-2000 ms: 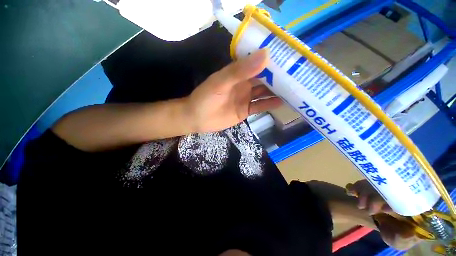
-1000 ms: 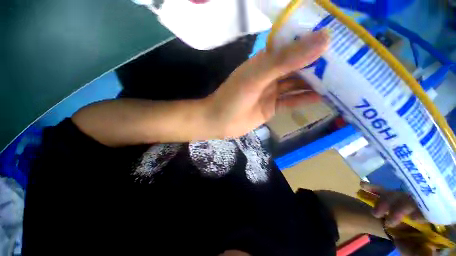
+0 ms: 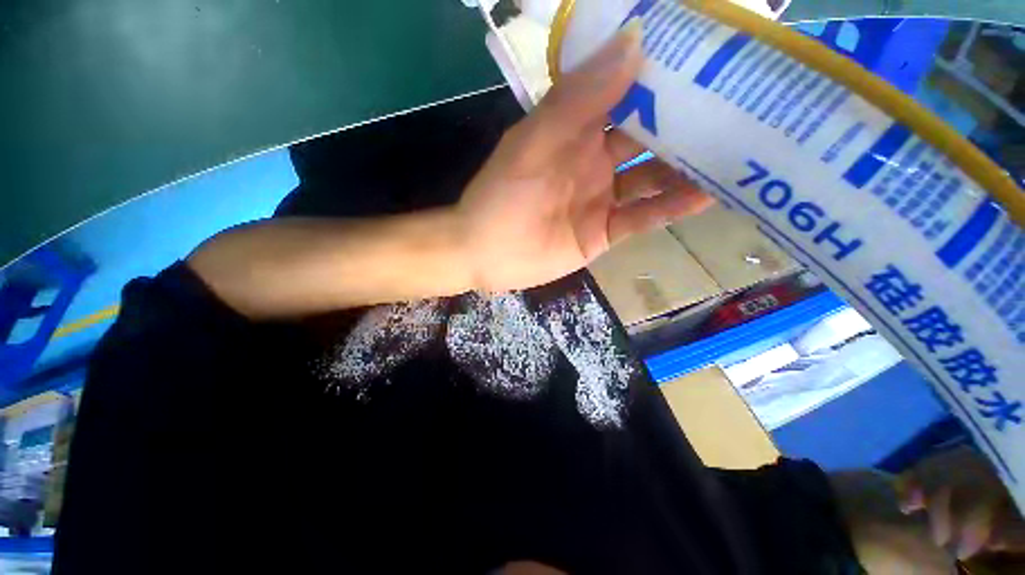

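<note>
A fat white silicone cartridge (image 3: 787,191) with blue print "706H" lies in a caulking gun, whose yellow frame bar (image 3: 888,101) runs along its upper side. It slants from top centre to the lower right edge. My left hand (image 3: 562,185) holds its front end, thumb on the near side and fingers underneath. My right hand (image 3: 972,511) is dim and partly cut off at the lower right, around the gun's rear end; the trigger cannot be made out. The nozzle is out of view. A white plastic part (image 3: 519,51) shows partly at the top, behind the cartridge's front.
A green bench top (image 3: 225,101) with a curved edge fills the upper left. Brown cartons (image 3: 652,275) stand on a blue rack (image 3: 742,337) beyond the cartridge. A blue frame (image 3: 39,303) and more cartons (image 3: 39,432) are at the left.
The cartridge looks larger and reaches past the right edge. My right hand has moved right and is more cut off. Less of the white part shows at the top, and the background has shifted.
</note>
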